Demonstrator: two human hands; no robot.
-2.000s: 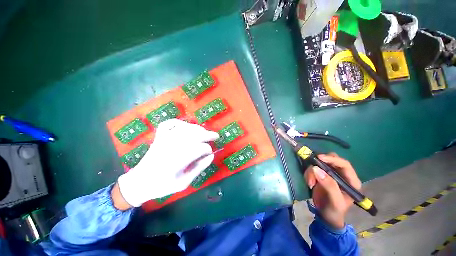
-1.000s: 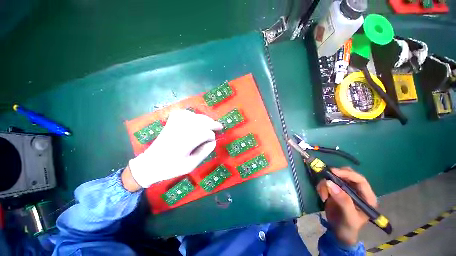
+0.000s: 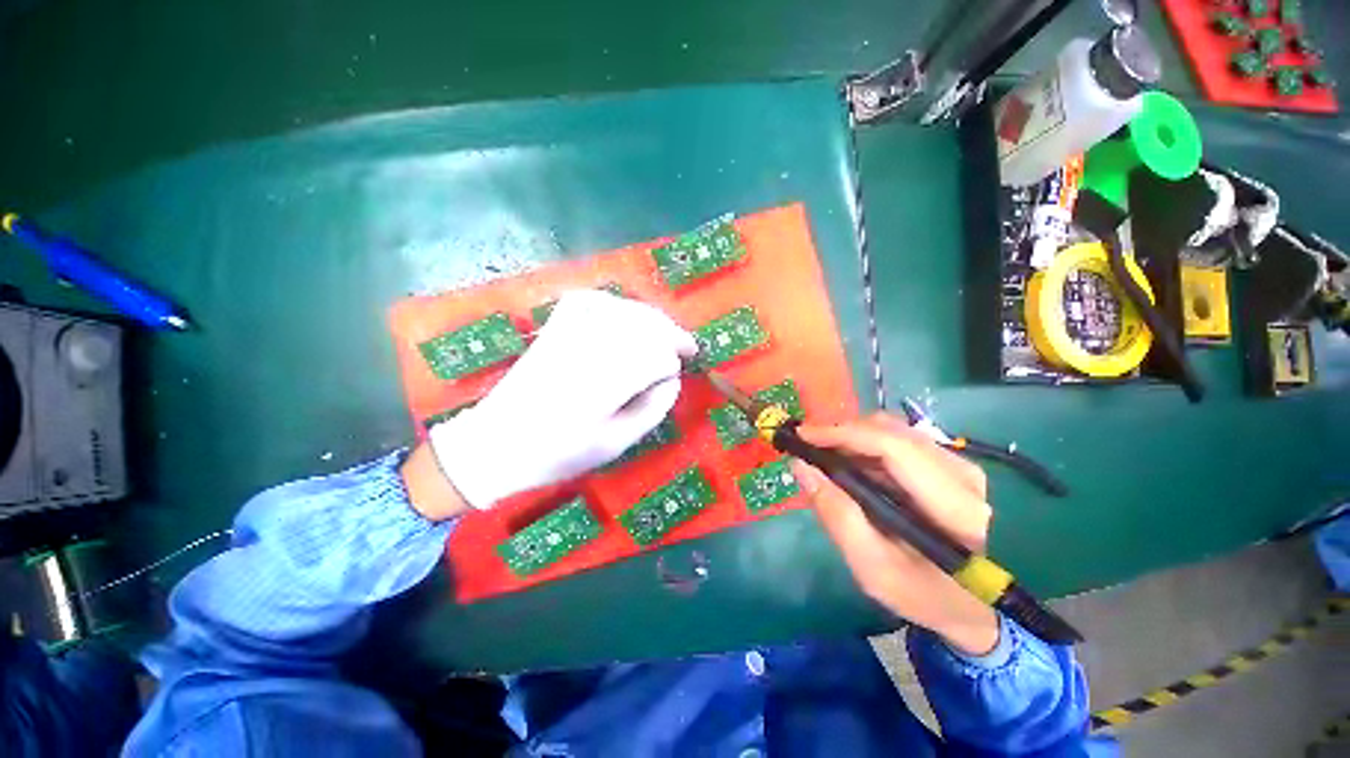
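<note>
Several green circuit boards (image 3: 549, 536) lie in rows on an orange-red mat (image 3: 477, 575). My left hand (image 3: 570, 397), in a white glove, is over the middle of the mat and hides some boards. Its thumb and fingertips are pinched together beside an upper right board (image 3: 727, 342); whether they hold solder wire cannot be seen. My right hand (image 3: 900, 511), bare, holds a black soldering iron with yellow bands (image 3: 884, 511). The iron's tip is close to the gloved fingertips, over the mat; contact with a board cannot be made out.
Right: a black tray (image 3: 1011, 356) with yellow tape roll (image 3: 1088, 308), white bottle (image 3: 1060, 116) and green reel (image 3: 1165, 135); cutters (image 3: 995, 449) by my right hand. Left: fume extractor (image 3: 59, 407), blue pen (image 3: 96, 273), solder spool (image 3: 59, 595). Another red mat with boards (image 3: 1253, 54) is top right.
My right hand has moved left with the iron, from beside the mat to over its right part, near my gloved left hand. The view has shifted, showing more of the upper right.
</note>
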